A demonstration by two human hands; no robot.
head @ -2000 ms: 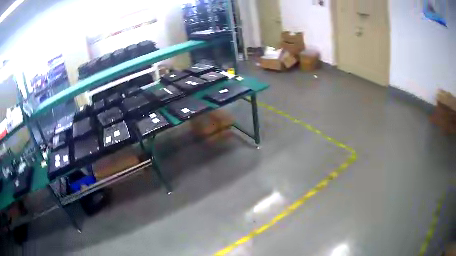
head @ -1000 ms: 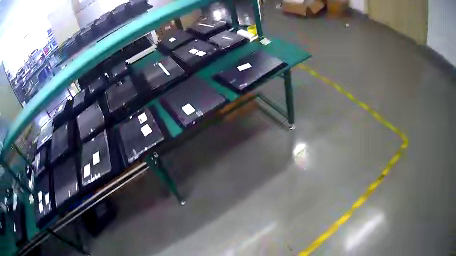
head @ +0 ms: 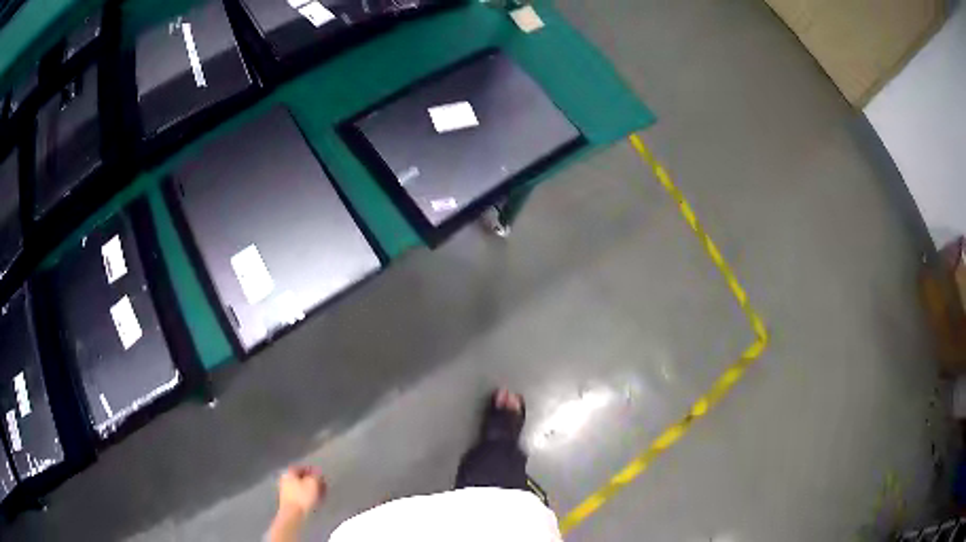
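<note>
Closed dark grey laptops with white labels lie on black foam pads on the green bench. The nearest end laptop (head: 466, 143) has one large label and smaller marks near its front edge. A second laptop (head: 270, 217) lies to its left, and a third laptop (head: 117, 318) with two labels lies further left. My left hand (head: 302, 489) is low in the picture, in front of the bench and touching no laptop. It is small and blurred, with curled fingers; I see nothing held. My right hand is out of the picture.
The green bench top (head: 609, 101) ends at the upper right, with a small pale pad (head: 526, 18) on it. Yellow tape (head: 699, 228) marks the grey floor (head: 625, 307). My foot (head: 506, 408) is below the bench edge. A brown box (head: 943, 302) is at the right rim.
The view has moved closer to the bench's right end and tilted down. The end laptops now look larger. My left hand, foot and white-clothed torso have come into view.
</note>
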